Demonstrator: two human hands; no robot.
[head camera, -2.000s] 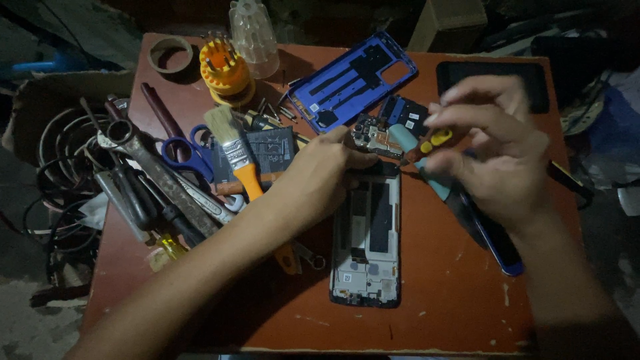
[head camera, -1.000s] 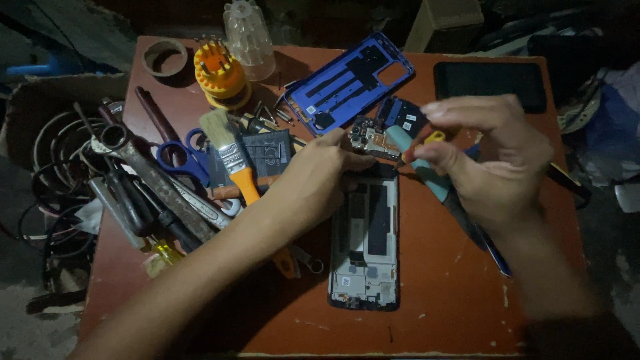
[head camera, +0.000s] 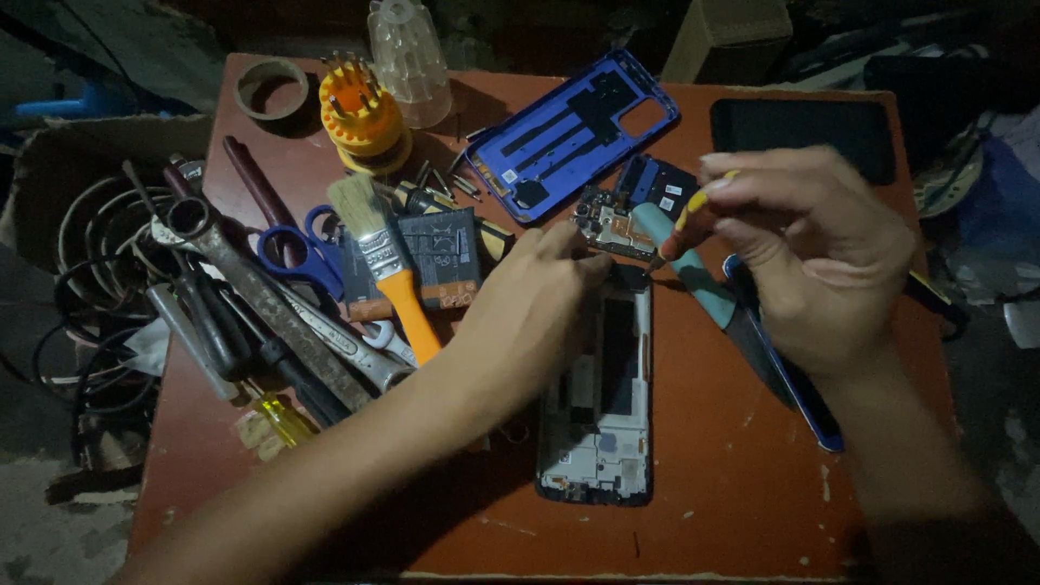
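Note:
A smartphone frame (head camera: 597, 455) with its inside exposed lies upright on the red table. My left hand (head camera: 540, 284) rests with its fingertips at the top end of the frame; whether they pinch something there is hidden. In my right hand (head camera: 804, 252) is a small red and yellow screwdriver (head camera: 682, 231), its tip down at the frame's top right corner. Just above the frame lies a phone circuit board (head camera: 613, 227), and beyond it a blue phone back cover (head camera: 569, 134). A teal-handled knife (head camera: 707, 284) lies to the right, partly behind my right hand.
To the left lie a battery (head camera: 447, 252), a paintbrush (head camera: 406, 301), blue-handled scissors (head camera: 325, 260), wrenches (head camera: 276, 325) and screwdrivers. A yellow bit holder (head camera: 364, 118), its clear cover (head camera: 410, 69) and a tape roll (head camera: 272, 89) stand at the back. A dark phone (head camera: 804, 138) lies back right.
My right hand has kept the screwdriver at the frame's top corner while its fingers shifted on the handle. My left hand has stayed at the frame's top end.

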